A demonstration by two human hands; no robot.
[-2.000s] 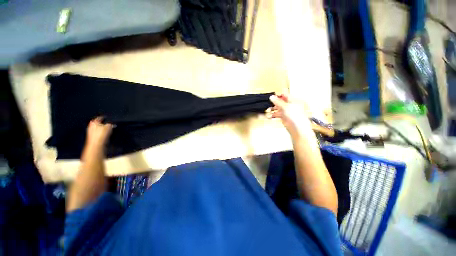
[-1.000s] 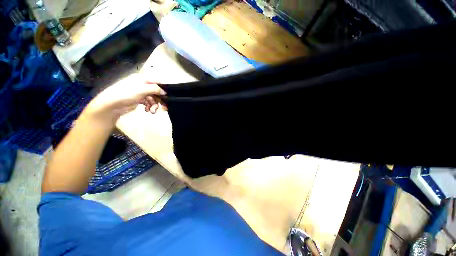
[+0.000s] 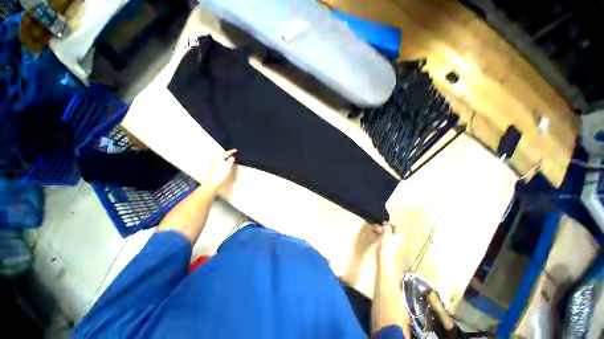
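Black trousers [image 3: 285, 136] lie flat and folded lengthwise on the beige pressing table [image 3: 457, 232], running from upper left to lower right. My left hand [image 3: 224, 167] is at their near edge, fingers pinched on the fabric around the middle. My right hand [image 3: 385, 232] pinches the near corner of the right end. A steam iron [image 3: 424, 301] with a tan handle rests at the table's near right edge, just right of my right forearm.
A grey padded board [image 3: 318, 49] stands along the far side. A stack of black hangers [image 3: 414, 122] lies beyond the trousers' right end. A blue crate [image 3: 142, 202] with dark cloth is at the left below the table. A wooden surface [image 3: 490, 93] is behind.
The trousers were held up in front of the camera and now lie flat on the table. My right hand has come into view at their right end. The view has shifted.
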